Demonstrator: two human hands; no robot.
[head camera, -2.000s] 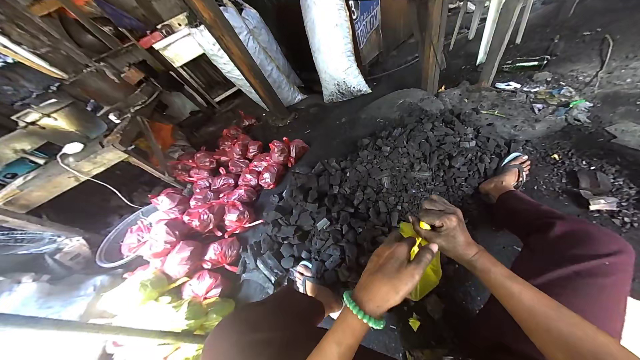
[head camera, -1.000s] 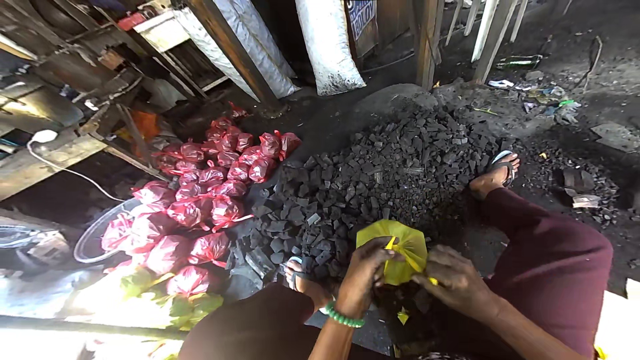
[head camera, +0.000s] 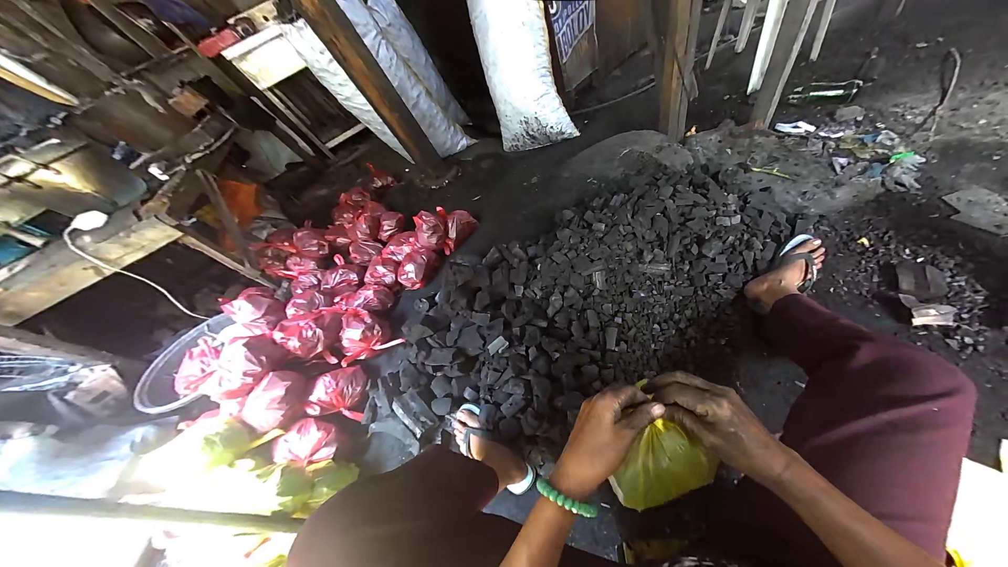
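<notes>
A filled yellow plastic bag hangs between my knees, its gathered top pinched in both hands. My left hand, with a green beaded bracelet at the wrist, grips the neck from the left. From the right, my right hand closes on the same neck, the fingertips of both hands meeting there. Just beyond the hands lies a heap of black charcoal pieces, between my sandalled feet. Tied red plastic bags are piled to its left, some in a round basin. Yellow bags lie in bright glare below them.
White sacks stand behind the heap beside wooden posts. A wooden bench with a white cord is at the left. Litter and scattered charcoal bits lie on the ground at the right, beyond my foot.
One second ago the yellow bag's upper part was spread between my hands, which were farther apart. Now they are together at its gathered neck, with the rounded bag below.
</notes>
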